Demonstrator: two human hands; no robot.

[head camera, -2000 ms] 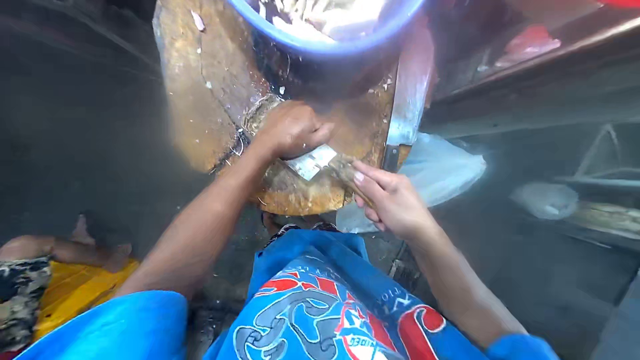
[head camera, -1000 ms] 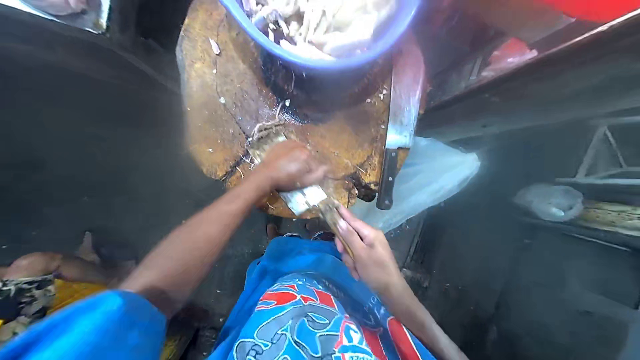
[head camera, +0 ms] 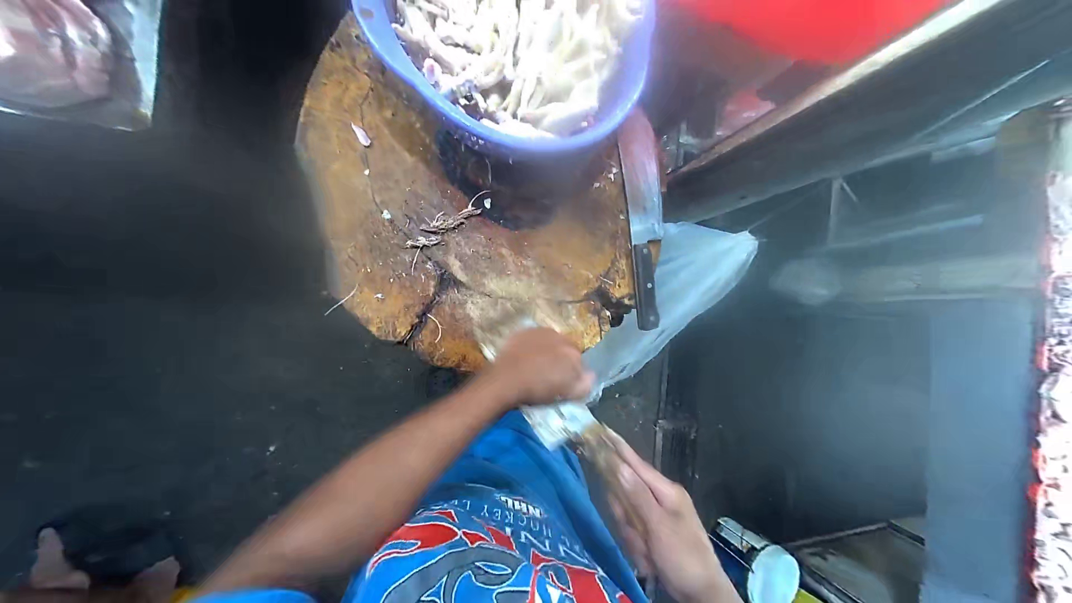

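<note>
My left hand (head camera: 544, 368) is a blurred fist around a long, narrow thing (head camera: 561, 423), at the near edge of a round wooden chopping block (head camera: 385, 285). This thing has a pale, shiny middle and a brown lower part; blur hides its kind. My right hand (head camera: 670, 519) holds its brown lower end, close to my blue shirt. Dry root-like fibres (head camera: 448, 221) lie on the block. A knife with a black handle (head camera: 645, 285) lies along the block's right edge. At the back of the block stands a blue-purple basin (head camera: 536, 146) with pale pieces, apparently meat (head camera: 528, 67).
A clear plastic bag (head camera: 699, 268) hangs beside the block's right side. A metal-edged beam or counter (head camera: 837, 100) runs across the upper right, near something red (head camera: 812, 25). A tray with meat (head camera: 75, 59) is at upper left. Another person's bare foot (head camera: 59, 561) shows at lower left.
Both hands have moved with the long thing from over the block toward my body. The root-like fibres near my left fist now lie uncovered on the block. The view has shifted.
</note>
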